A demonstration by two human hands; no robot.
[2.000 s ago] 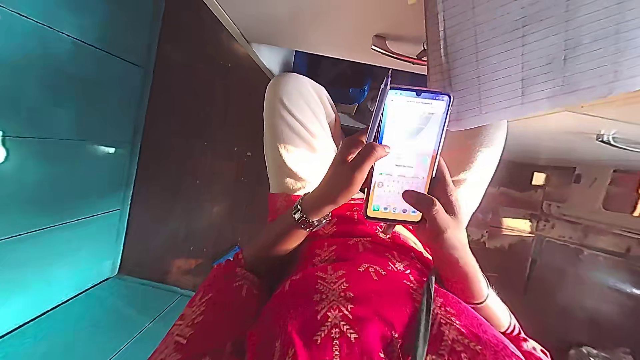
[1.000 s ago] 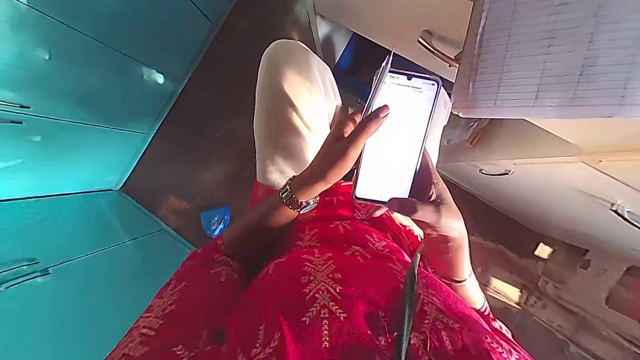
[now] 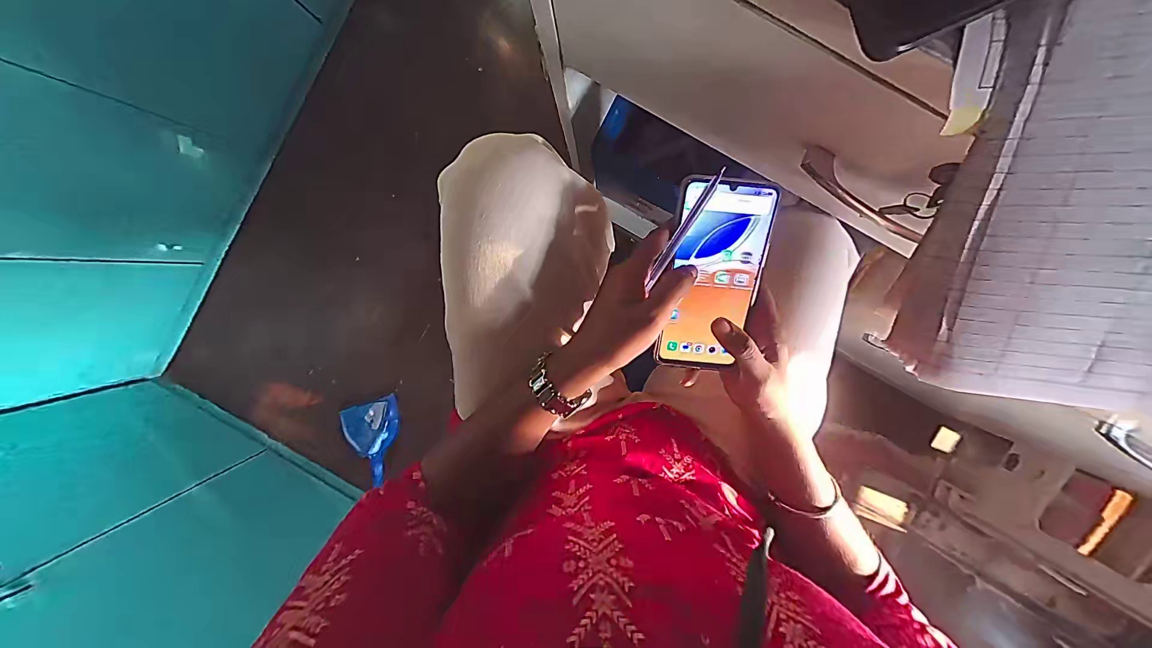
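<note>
A smartphone (image 3: 720, 297) with a lit home screen is upright above my lap. My right hand (image 3: 751, 355) grips its lower right side, the thumb over the bottom of the screen. My left hand (image 3: 634, 301), with a metal-banded wristwatch (image 3: 551, 389) at the wrist, is at the phone's left edge. Between its fingers is a slim pen (image 3: 686, 232), which slants up across the screen's left side. The thumb of that hand lies over the screen's left edge. Its other fingers are partly hidden.
Lined paper sheets (image 3: 1062, 234) with writing hang over the desk's edge at right. A drawer handle (image 3: 855, 198) and keys (image 3: 918, 205) are beyond the phone. A blue dustpan (image 3: 371, 425) lies on the dark floor, left of my legs, beside teal cabinets (image 3: 99, 297).
The phone's screen has gone from a keyboard page, through a mostly white page, to a home screen with icons. My left hand has moved down from the upper part of the screen to its left edge.
</note>
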